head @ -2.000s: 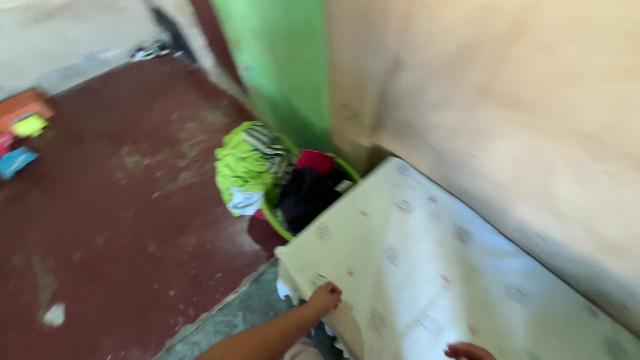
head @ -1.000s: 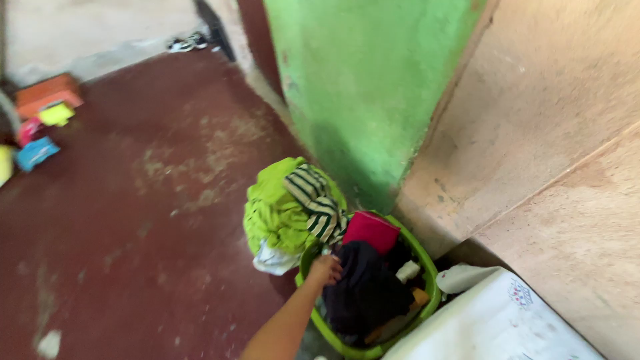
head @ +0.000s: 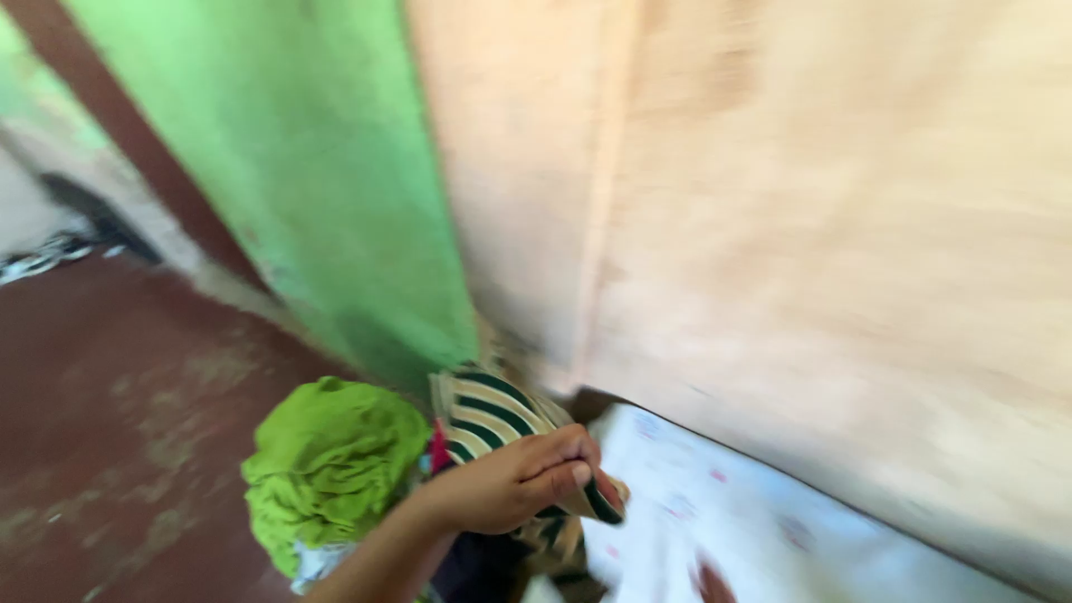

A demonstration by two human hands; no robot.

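My left hand (head: 544, 477) is closed on a green-and-cream striped cloth (head: 490, 414), which hangs over dark clothes (head: 481, 569) and beside the white patterned surface. A bright green garment (head: 335, 469) lies bunched to the left, with a whitish cloth (head: 318, 563) under its lower edge. Only a blurred part of my right hand (head: 713, 582) shows at the bottom edge, over the white surface; what its fingers do cannot be made out. The basket that holds the clothes is mostly hidden behind my left forearm.
A white, patterned flat surface (head: 695, 502) runs along the beige wall (head: 796, 251) at the right. The green wall (head: 293, 167) stands behind the clothes. On the left is the dark red floor (head: 151, 402), with shoes (head: 50, 255) at its far edge.
My left hand has taken hold of the striped cloth, which lay on the green garment and basket one second ago, and has moved it right. The view has swung right.
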